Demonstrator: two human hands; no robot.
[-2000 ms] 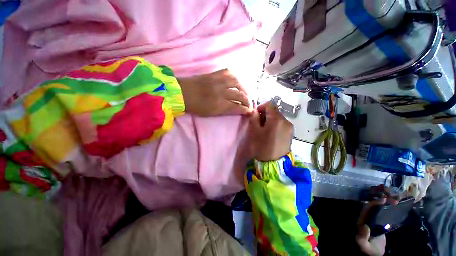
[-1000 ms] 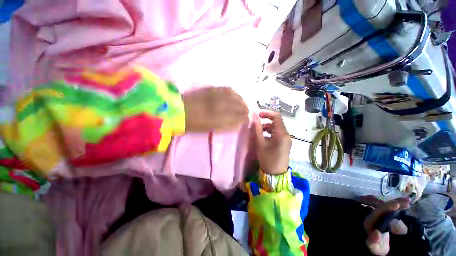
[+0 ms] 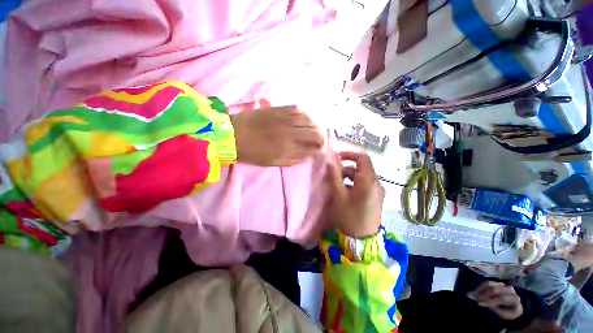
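A large pink garment piece (image 3: 260, 203) lies over the table left of the sewing machine (image 3: 448, 55) and hangs over the front edge. My left hand (image 3: 278, 135) lies on the cloth with its fingertips at the cloth's right edge, near the bright needle area. My right hand (image 3: 357, 194) is at the same edge, thumb side against the cloth and fingers curled. Whether it pinches the cloth is hard to see. The presser foot and needle are lost in glare.
Scissors with yellow-green handles (image 3: 423, 195) lie right of my right hand. A silver metal piece (image 3: 361, 138) is on the machine bed. A blue box (image 3: 507, 207) is farther right. Another person's hand (image 3: 497, 298) is at the lower right.
Since two seconds ago, my right hand has moved slightly down and away from my left fingertips. The cloth folds below my left hand have shifted. The other person's hand no longer shows the dark object.
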